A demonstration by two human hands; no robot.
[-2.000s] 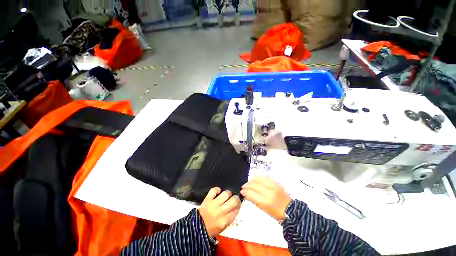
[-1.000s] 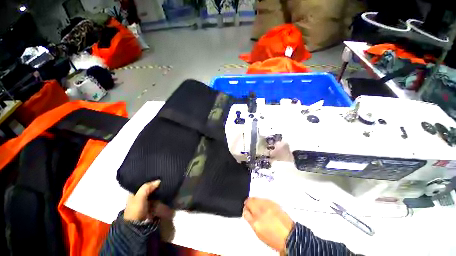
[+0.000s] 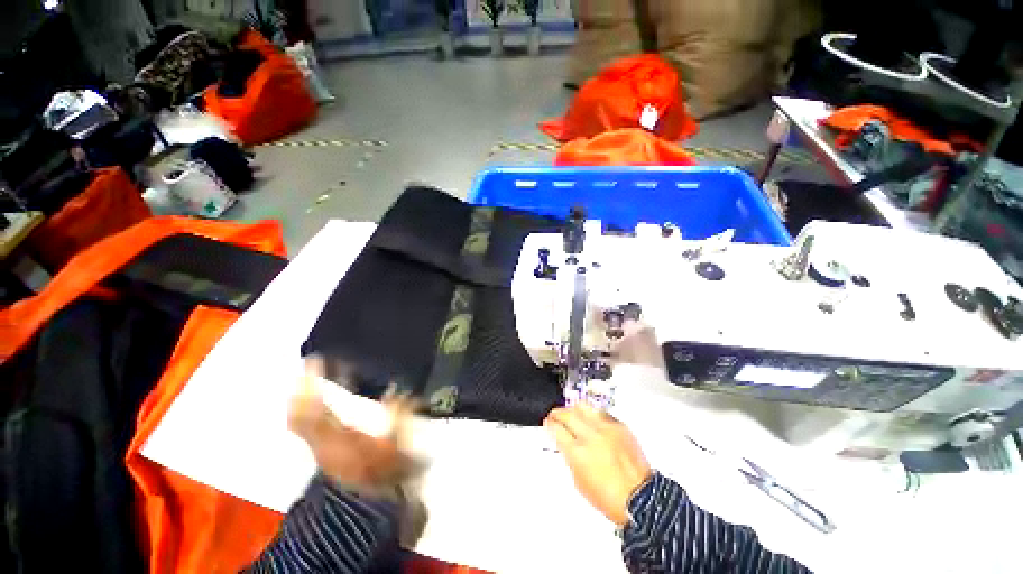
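Observation:
The black padded back panel (image 3: 381,314) lies flat on the white table, its right edge at the needle area of the sewing machine (image 3: 718,292). A camouflage strip (image 3: 454,325) and a plain black band (image 3: 432,260) cross it. My right hand (image 3: 600,454) rests at the panel's lower right corner, just below the presser foot (image 3: 583,370); its fingertips touch the corner, and I cannot tell if they grip it. My left hand (image 3: 353,432) is blurred at the panel's lower left edge, fingers apart.
Silver snips (image 3: 785,493) lie on the table right of my right hand. A blue crate (image 3: 628,185) stands behind the machine. Black pieces (image 3: 67,381) lie on orange cloth (image 3: 213,370) at the left. Orange bundles (image 3: 628,95) and brown sacks (image 3: 729,51) are on the floor behind.
The panel has turned and moved up toward the machine, its lower edge now higher. My right hand has moved up with the corner. My left hand has come off the panel's edge and shifted right, blurred.

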